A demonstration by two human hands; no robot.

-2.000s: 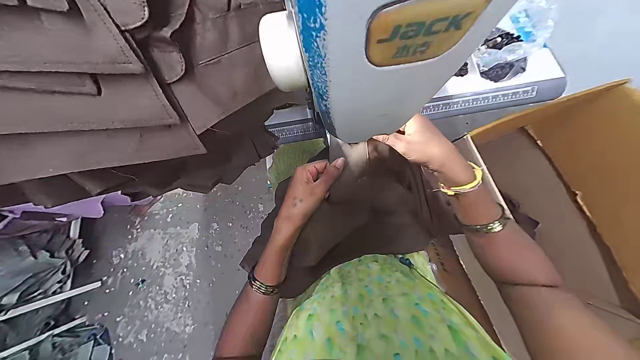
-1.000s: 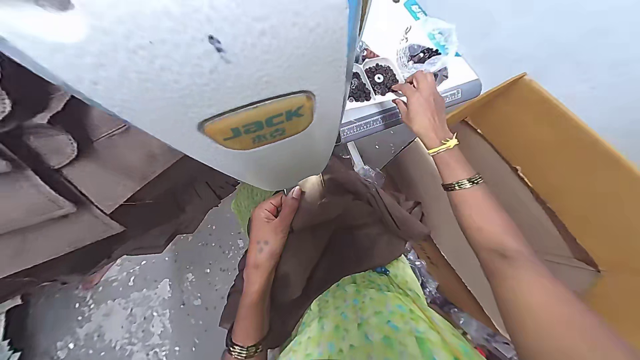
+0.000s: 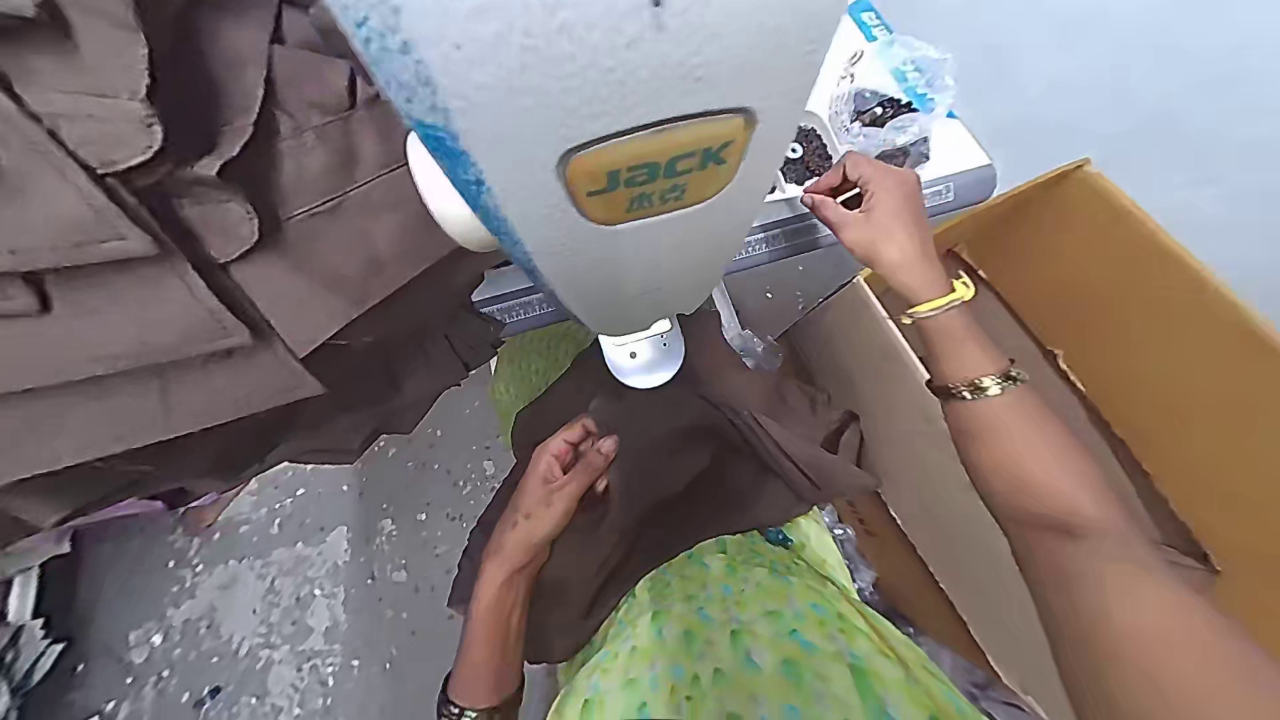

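Note:
A white Jack machine head [image 3: 640, 130] with blue edging fills the upper middle, its rounded metal end [image 3: 643, 355] over a dark brown cloth piece [image 3: 670, 480]. That cloth lies below the head and over the lap. My left hand [image 3: 560, 480] rests on the cloth, thumb and fingertips together; whether they pinch a fold is unclear. My right hand [image 3: 885, 215] is raised at the right, finger and thumb close together beside a tray of small dark pieces [image 3: 808, 155]; something tiny may be between the tips, too small to tell.
Brown cut garment pieces [image 3: 200, 240] are heaped at the left. An open cardboard box [image 3: 1130, 300] stands at the right, near my right forearm. A clear plastic bag [image 3: 905, 90] with dark pieces lies behind the tray. The grey floor [image 3: 260, 580] shows white specks.
My right hand was at the cloth two seconds ago, then at the tray; it is now slightly back from it. My left hand has come away from beneath the machine head. The view has shifted.

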